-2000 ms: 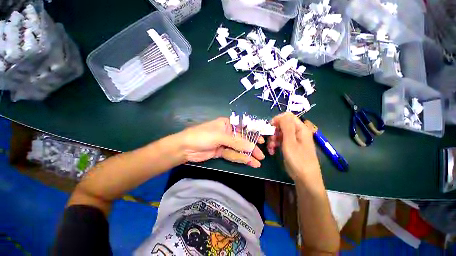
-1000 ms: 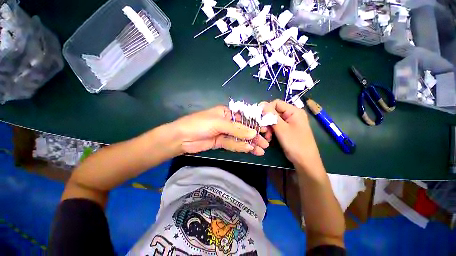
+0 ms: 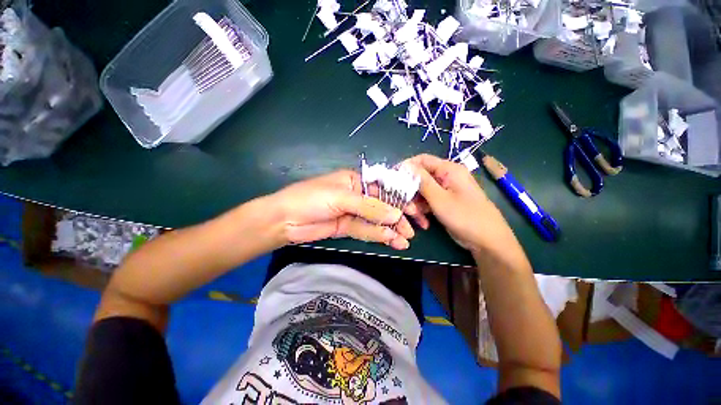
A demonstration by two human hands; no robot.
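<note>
My left hand [image 3: 336, 212] holds a bunch of pin parts [image 3: 386, 180] near the bench's front edge, white heads up in a row and thin stems down between thumb and fingers. My right hand [image 3: 447, 198] is at the right end of the row, its fingertips touching the white heads. Whether it grips a separate part is hidden by the fingers. The loose pile [image 3: 431, 67] of white heads and dark stems lies on the green bench behind my hands.
A clear tub [image 3: 186, 119] with parts in rows stands left. A blue-handled knife [image 3: 522, 202] and dark-handled nippers [image 3: 586, 154] lie right. Supply tubs [image 3: 506, 35] stand behind, a small-parts tub [image 3: 676, 142] far right. A full bag-like stack [image 3: 47, 95] is far left.
The view has shifted, so the bench things sit higher in the picture. My right hand has closed in on the row's right end; the white head that stuck out there now lines up with the others.
</note>
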